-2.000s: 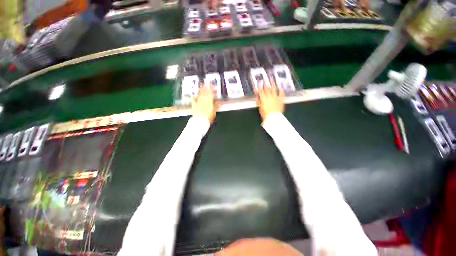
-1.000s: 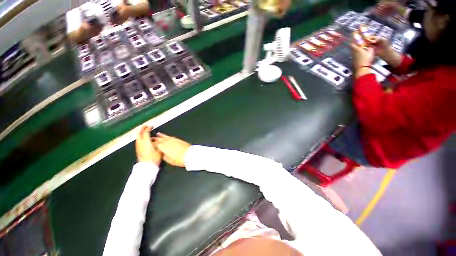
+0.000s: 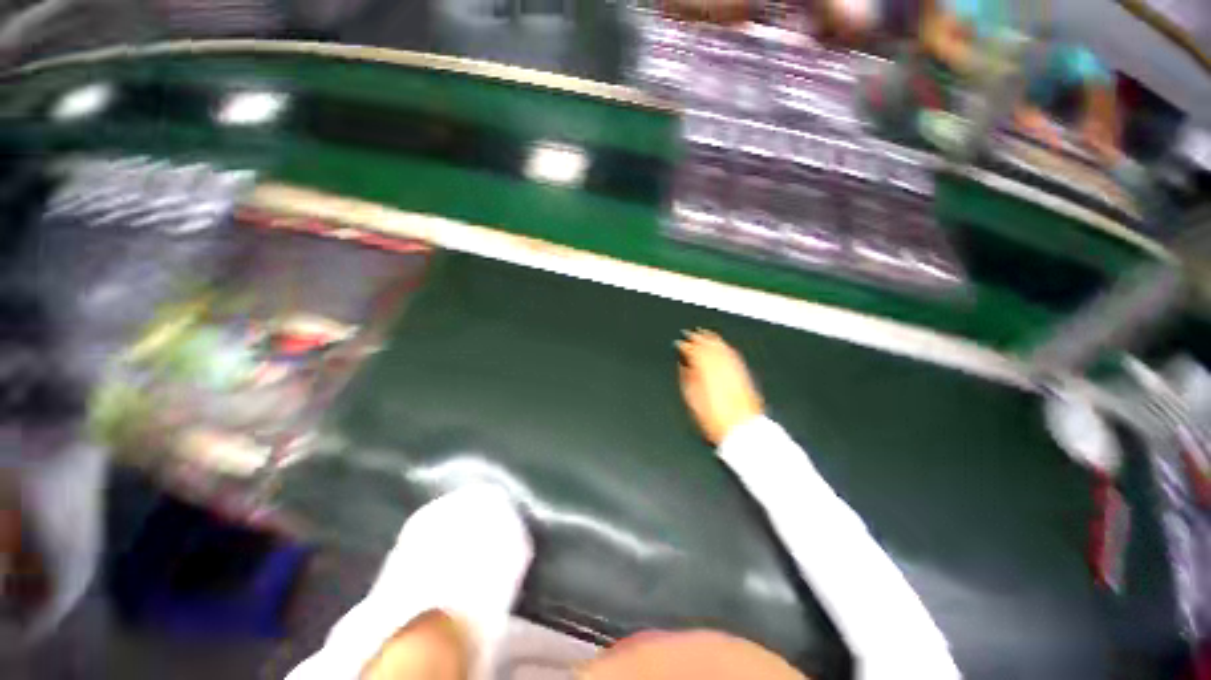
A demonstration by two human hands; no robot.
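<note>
The head view is strongly blurred. My right hand (image 3: 719,383) is over the dark green bench mat (image 3: 571,352), fingers towards the belt, with nothing visible in it. My left arm is bent near the bench's front edge. A skin-coloured patch, apparently my left hand (image 3: 418,648), lies low at the bottom edge, cut off and unclear. A tray of phones (image 3: 810,219) is on the green conveyor belt (image 3: 598,206), beyond my right hand; single phones cannot be made out.
Instruction sheets (image 3: 266,359) lie left, with blurred phones (image 3: 146,193) beyond them. A white fan (image 3: 1082,428) and red pen (image 3: 1105,531) are right. More trays (image 3: 744,73) and other workers' hands (image 3: 1096,126) are across the belt. A pale strip edges the belt.
The view has swung back left from the worker in red. My hands, together near the belt edge a second ago, are now apart; the left arm is drawn back towards my body.
</note>
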